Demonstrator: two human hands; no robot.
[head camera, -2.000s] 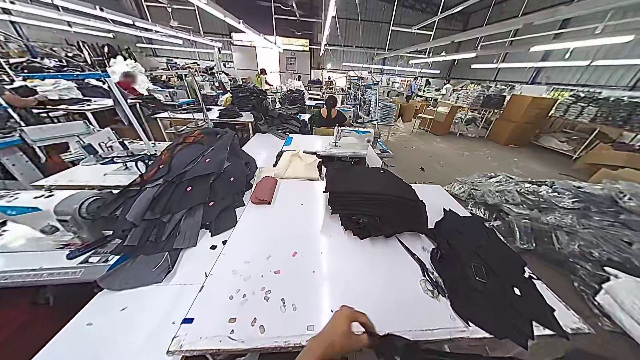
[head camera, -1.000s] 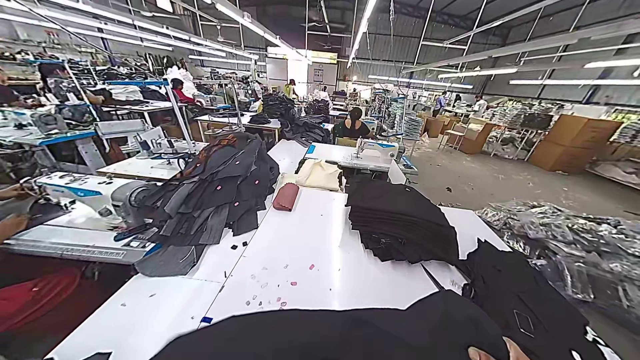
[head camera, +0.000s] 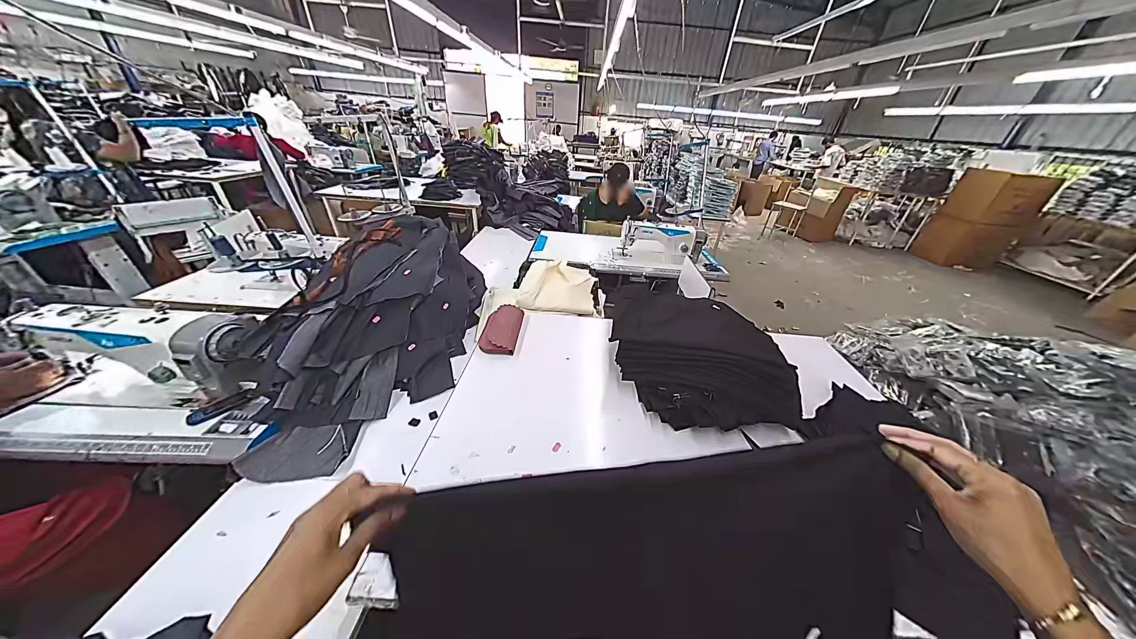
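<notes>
A black fabric piece (head camera: 648, 541) is stretched between my two hands above the near part of the white table (head camera: 568, 399). My left hand (head camera: 333, 541) pinches its upper left corner. The upper right corner is between the fingers and thumb of my right hand (head camera: 976, 506), which has a bracelet at the wrist. Beyond the cloth lies a stack of black fabric pieces (head camera: 706, 359). More black fabric (head camera: 856, 413) lies partly hidden behind my right hand. A rolled dark red cloth (head camera: 501, 329) rests beside folded cream cloth (head camera: 557, 288) farther back.
At left, a heap of dark grey fabric pieces (head camera: 382, 311) borders a sewing machine (head camera: 124, 342), where another person's hand (head camera: 27, 377) shows. Clear plastic-wrapped packs (head camera: 985, 382) are piled at right. A person (head camera: 614, 197) sits beyond another sewing machine (head camera: 657, 240). Cardboard boxes (head camera: 994, 213) stand farther back.
The black piece, low at the bottom edge two seconds ago, is now spread wide across the near table. My left hand has come into view, and my right hand is raised at its corner.
</notes>
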